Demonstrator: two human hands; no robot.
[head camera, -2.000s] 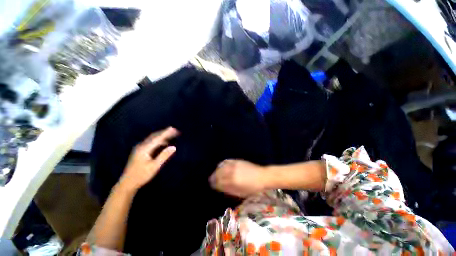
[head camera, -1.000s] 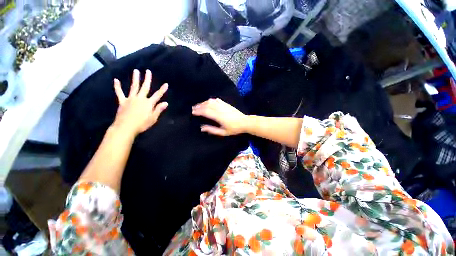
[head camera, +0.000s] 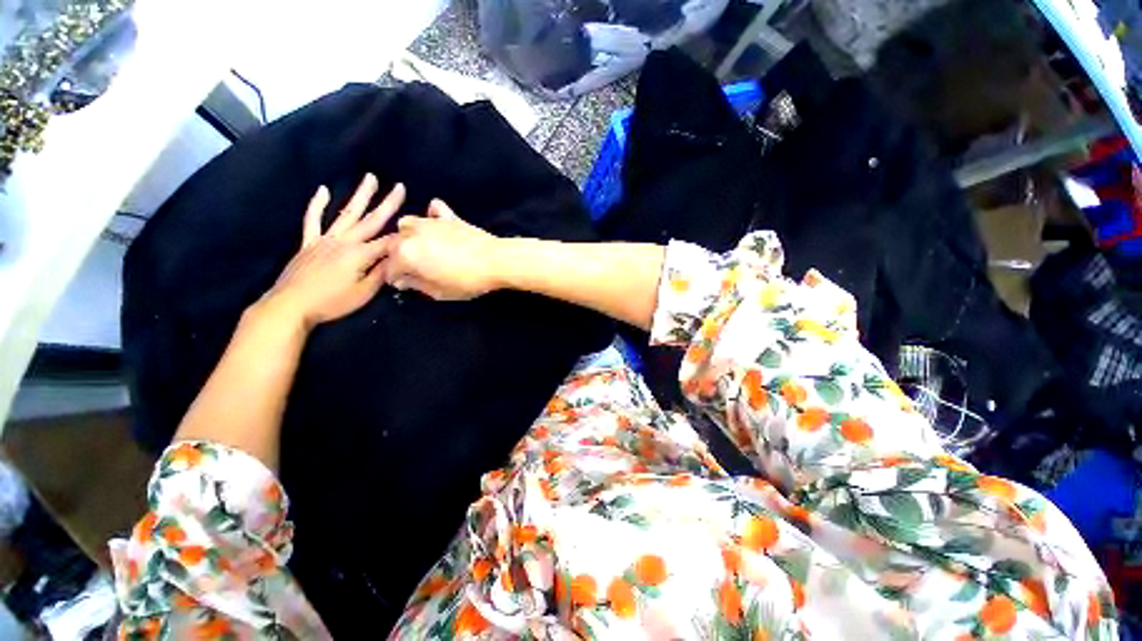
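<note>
A black garment (head camera: 413, 413) lies spread over my lap and against the edge of the white table. My left hand (head camera: 328, 266) lies flat on it with the fingers spread, pointing away from me. My right hand (head camera: 441, 254) meets my left hand at the fingertips, its fingers bent and pressed on or pinching the cloth; whether it grips a fold cannot be told. A tiny light speck shows on the cloth just below my right fingers.
The white table (head camera: 125, 150) curves along the left, with a heap of small brass snap parts (head camera: 38, 78). A blue crate (head camera: 610, 163) stands on the floor by dark garments (head camera: 802, 213). A stuffed plastic bag (head camera: 589, 38) lies at the top. Cardboard (head camera: 69, 482) is at lower left.
My right hand has moved left across the garment and now touches my left hand. My left hand has shifted slightly down. The view has moved, so less of the brass parts shows.
</note>
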